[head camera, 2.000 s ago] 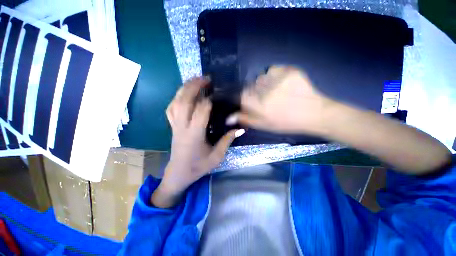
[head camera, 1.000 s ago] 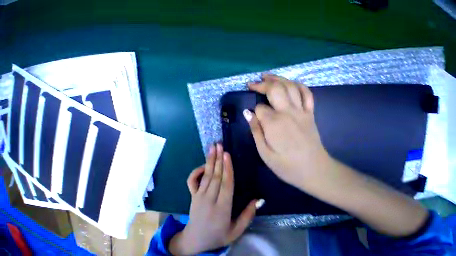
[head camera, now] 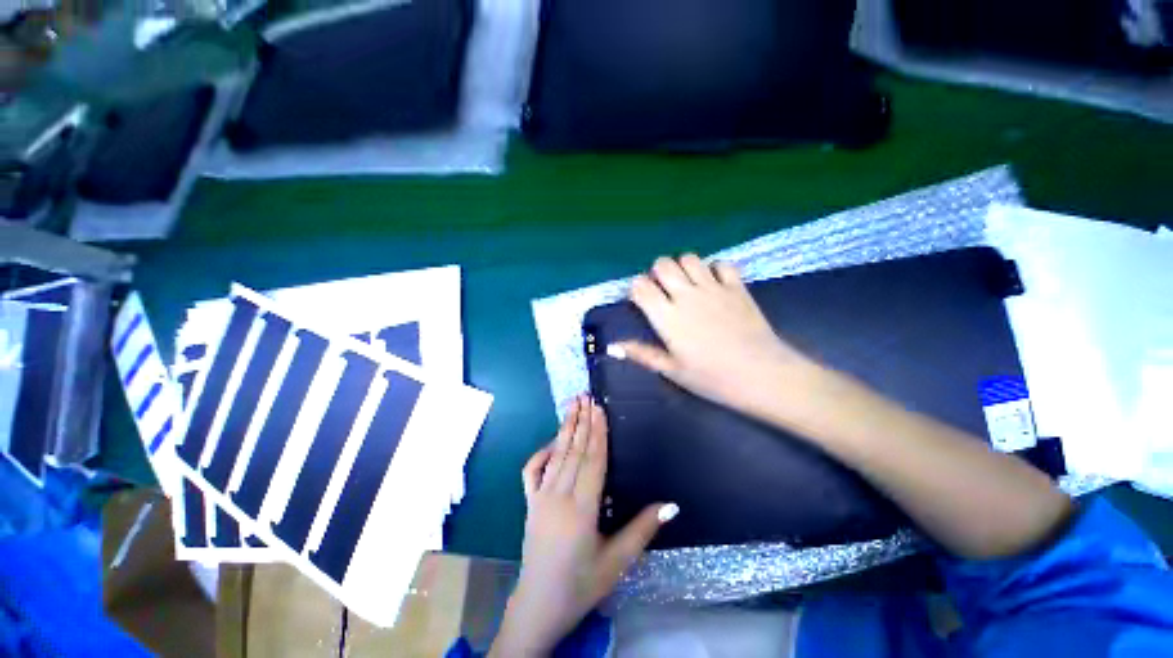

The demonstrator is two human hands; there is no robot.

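Observation:
The black panel [head camera: 823,386] lies flat on silvery bubble wrap [head camera: 720,575]. A blue-and-white tab [head camera: 1007,411] is at its right end, beside dark protruding end parts. My left hand [head camera: 566,501] lies along the panel's left edge, fingers together on the edge and thumb apart on its surface. My right hand [head camera: 701,321] lies palm down on the panel's upper left corner, fingers over the far edge and thumb on the surface. Neither hand visibly lifts anything. What is under the palms is hidden.
Strip sheets [head camera: 399,514] with dark strips are stacked untidily at the left. White paper [head camera: 1093,347] lies at the right. Another panel [head camera: 695,77] and more panels on wrap stand beyond. Cardboard boxes [head camera: 290,611] are below the bench edge. A blue sleeve [head camera: 52,553] shows lower left.
My right hand has moved from the panel's middle left to its upper left corner. My left hand has flattened along the edge. The view has shifted, showing more of the bench beyond.

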